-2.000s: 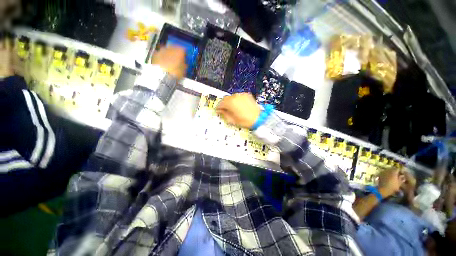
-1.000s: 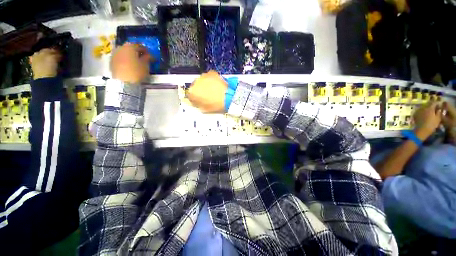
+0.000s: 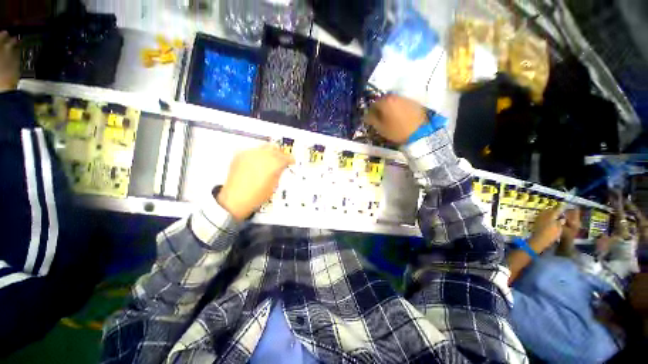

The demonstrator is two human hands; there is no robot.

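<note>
A pale cream circuit board panel (image 3: 328,186) lies on the line rail in front of me, with yellow and black blocks along its far edge. My left hand (image 3: 254,179) is over the panel's left end, fingertips together near the far edge; whether they hold a part cannot be seen. My right hand (image 3: 396,118), with a blue strap at the wrist, is over the bin of mixed small components, mostly hiding it; its fingertips are blurred. The bin of blue components (image 3: 227,79), the bin of grey components (image 3: 284,79) and the bin of blue-violet components (image 3: 332,96) stand beyond the rail.
The metal line rail (image 3: 177,207) runs across the view. Another board panel (image 3: 96,153) is on the left and one (image 3: 517,213) on the right. Yellow parts (image 3: 162,52) lie beyond the rail. A dark striped sleeve (image 3: 35,192) is at left; another person's hands (image 3: 551,229) are at right.
My left hand has moved from the blue bin to the panel. My right hand has moved from the panel to the mixed-component bin. The view has tilted.
</note>
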